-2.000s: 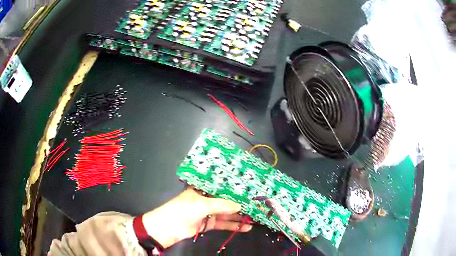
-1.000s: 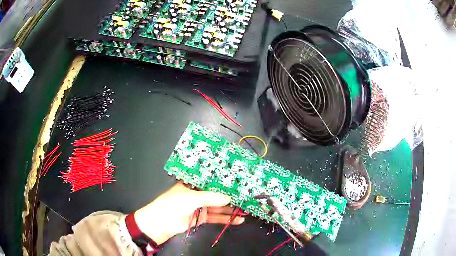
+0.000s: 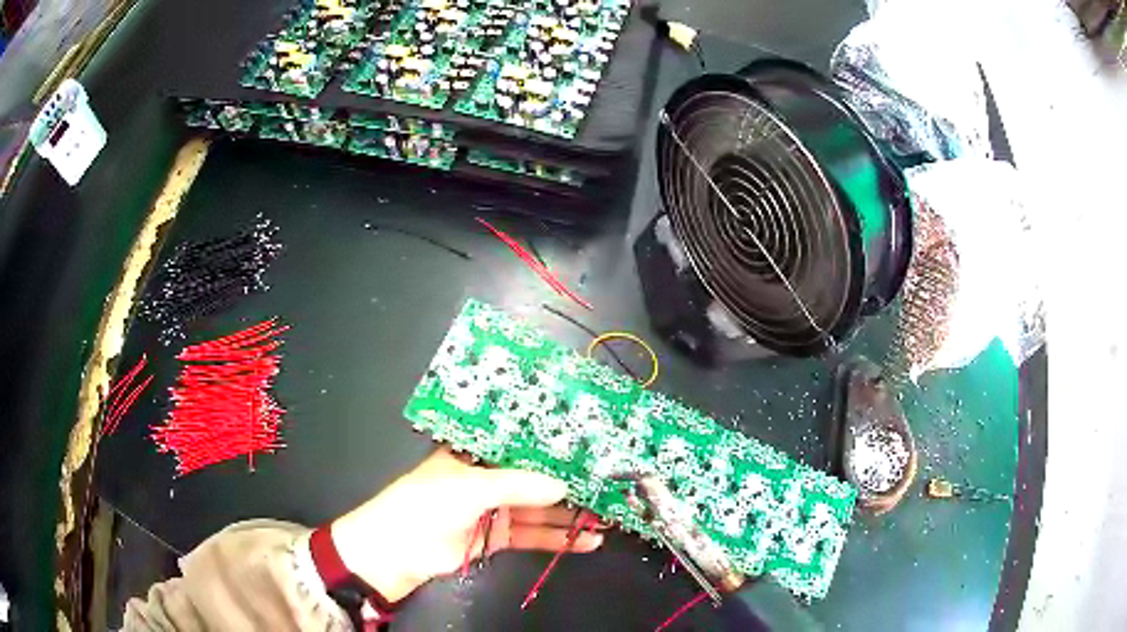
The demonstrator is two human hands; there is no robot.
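My left hand (image 3: 433, 519), bare with a red band at the wrist, grips the lower left edge of a green board strip (image 3: 618, 451). The strip lies slanted, solder side up. Red lead wires (image 3: 556, 562) hang below it by my fingers. The metal barrel of what looks like a soldering iron (image 3: 680, 533) reaches over the strip's lower edge, blurred, its tip near the strip's middle. A thin straight strand lies along it. A dark shape at the bottom edge hides the iron's rear. I cannot make out my right hand.
Red wire pile (image 3: 223, 401) and black wire pile (image 3: 216, 274) lie left. Stacked board panels (image 3: 433, 62) are at the back. A round fan (image 3: 772, 216), plastic bags (image 3: 964, 272) and a solder-bit dish (image 3: 880, 457) stand right. A yellow ring (image 3: 624, 358) touches the strip's far side.
The view has shifted, so bench things sit further left and higher than in the first frame. The iron's tip has moved slightly up and left over the strip. The white box on the belt has moved away.
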